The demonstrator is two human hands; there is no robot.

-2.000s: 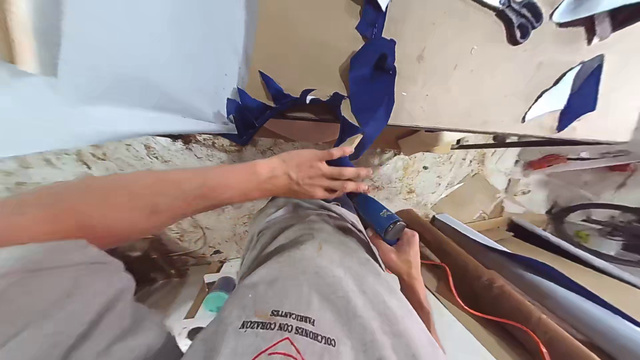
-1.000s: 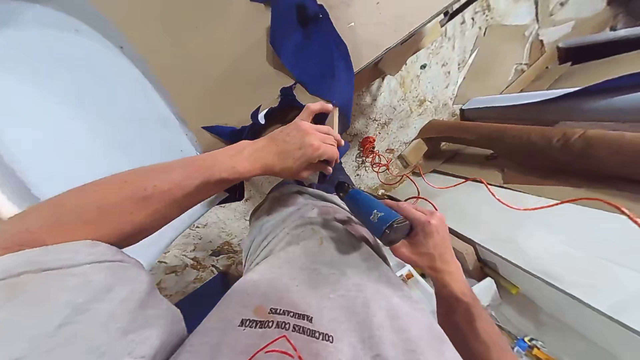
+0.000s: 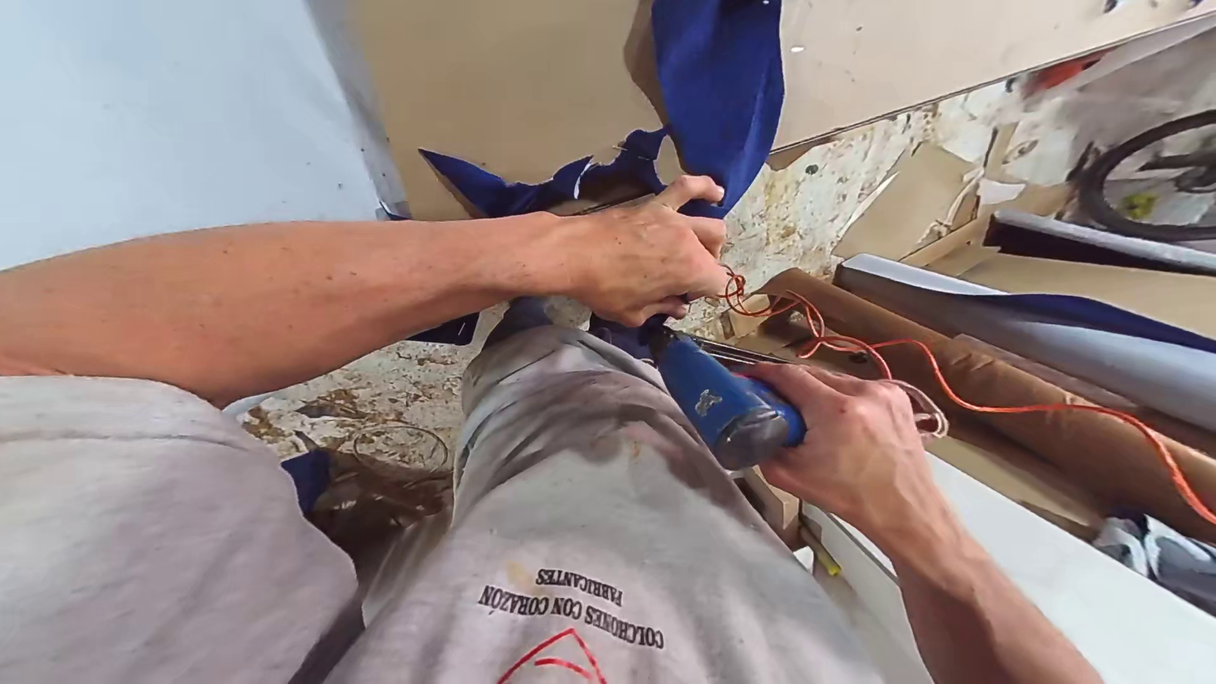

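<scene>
My right hand grips a blue power tool, which looks like a pneumatic stapler. Its dark nose points up and left, just below my left hand. My left hand rests over the lower end of a dark blue fabric piece, index finger on the cloth and the other fingers curled. Whether they pinch the cloth is hidden. The fabric lies along the edge of a tan board, and a ragged blue strip runs left from it.
An orange hose coils near the tool and runs right over a brown roll. Other rolled materials lie beside it. A large pale sheet covers the upper left. A bicycle wheel stands at far right, and the floor is littered.
Both hands stay close together at the fabric's lower end, the tool still in my right hand. The light-coloured piece seen at my left fingers one second ago no longer shows. The view has turned.
</scene>
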